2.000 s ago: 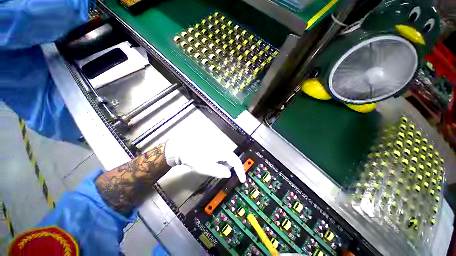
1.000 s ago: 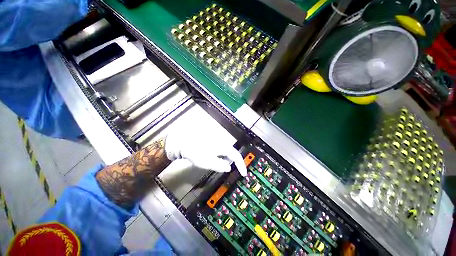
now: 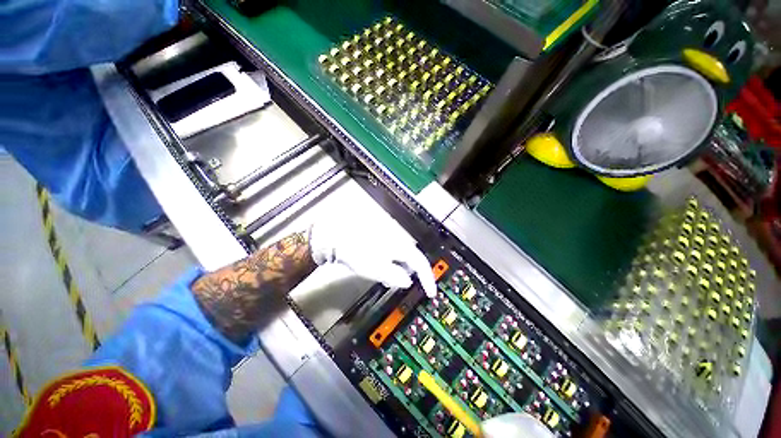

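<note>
A black carrier (image 3: 467, 267) with orange end bars (image 3: 388, 328) holds several green circuit boards (image 3: 446, 340) with yellow parts. My left hand (image 3: 374, 253), in a white glove, lies over the carrier's far-left end, with a fingertip beside the orange bar. I cannot tell whether it grips anything. My right hand (image 3: 515, 427), also in white, is cut off by the bottom edge. A thin yellow stick (image 3: 449, 403) runs from it over the boards; the fingers around it are hidden.
Metal conveyor rails (image 3: 278, 185) run to the upper left, with a dark phone-like device (image 3: 196, 94) on a white holder. A person in a blue sleeve (image 3: 68, 111) is beside it. Blister trays of yellow parts lie on the bench (image 3: 407, 81) and at right (image 3: 685, 291). A penguin-shaped fan (image 3: 646, 120) stands between.
The view has shifted slightly. More of my right hand shows at the bottom edge, and the yellow stick lies at a flatter slant over the boards. My left hand stays at the orange bar.
</note>
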